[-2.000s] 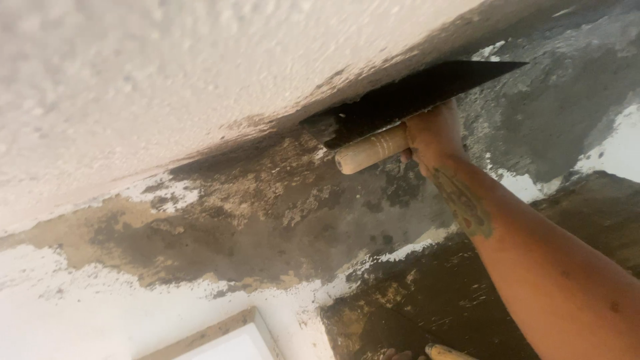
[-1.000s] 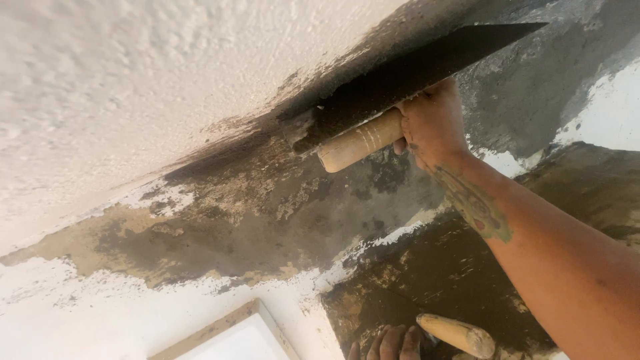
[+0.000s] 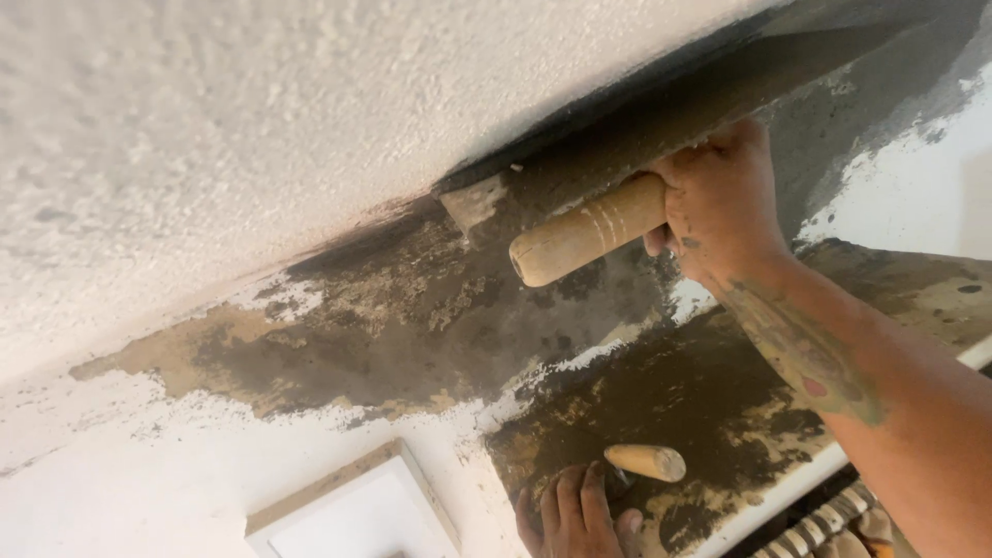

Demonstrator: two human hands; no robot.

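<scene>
My right hand (image 3: pixel 721 194) is shut around the wooden handle (image 3: pixel 589 230) of a plastering trowel. The trowel's long metal blade (image 3: pixel 682 116) lies along the corner where a white textured surface (image 3: pixel 232 116) meets a wall band of grey-brown plaster (image 3: pixel 434 318). At the bottom, my left hand (image 3: pixel 573 511) is partly cut off by the frame edge, its fingers over a dark, plaster-smeared surface (image 3: pixel 659 403). Beside its fingertips a second wooden handle (image 3: pixel 647 462) sticks out, with a bit of metal under it; whether the fingers grip that tool is hidden.
A white panel with a tan, stained edge (image 3: pixel 353 496) is at the bottom left. A white edge strip (image 3: pixel 763 508) borders the dark surface. Beyond it, at the lower right, lies a ribbed, striped item (image 3: pixel 821 523). White wall (image 3: pixel 922 186) shows at the right.
The trowel blade has shifted up and to the right against the corner. My left hand shows more than before, and the wooden handle beside it has moved up and left and turned.
</scene>
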